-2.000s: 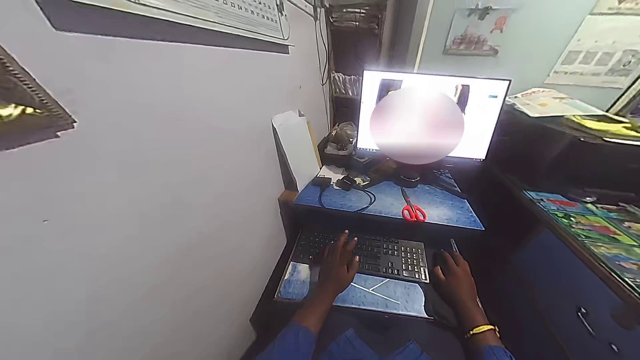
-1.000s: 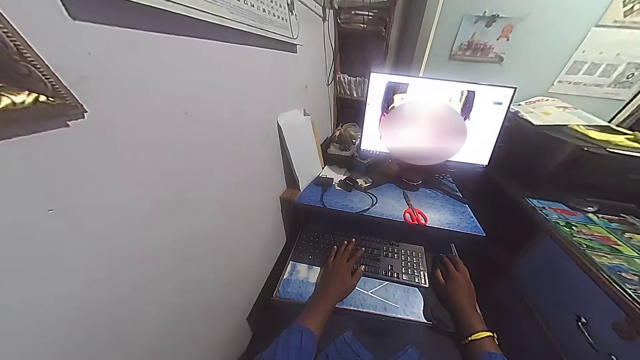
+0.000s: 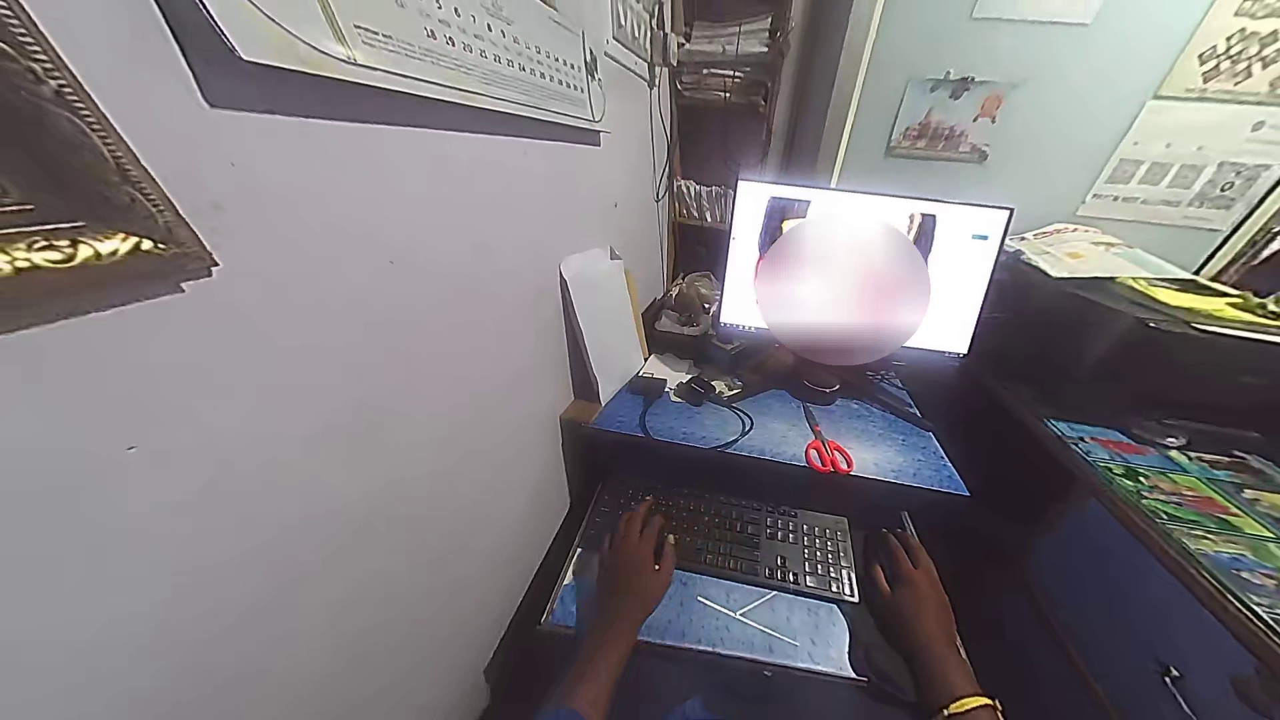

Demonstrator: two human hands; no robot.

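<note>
My left hand (image 3: pixel 637 560) rests on the left part of a black computer keyboard (image 3: pixel 745 540), fingers apart on the keys. To the right of the keyboard, my right hand (image 3: pixel 908 590) lies palm down over something dark; what is beneath it is hidden, so its grip cannot be told. Both sit on a pull-out tray with a blue patterned cover (image 3: pixel 790 625). On the desktop above lie red-handled scissors (image 3: pixel 828 453), blades pointing toward the lit monitor (image 3: pixel 965 290), whose picture is partly blurred.
A black cable (image 3: pixel 745 425) curls on the blue desktop (image 3: pixel 900 450), left of the scissors. White papers (image 3: pixel 605 320) lean upright by the wall. A dark cabinet (image 3: pixel 1100 560) stands at the right, with colourful pictures (image 3: pixel 1180 500) on its top.
My left hand has shifted to the left over the keyboard. The right hand stays at the keyboard's right side.
</note>
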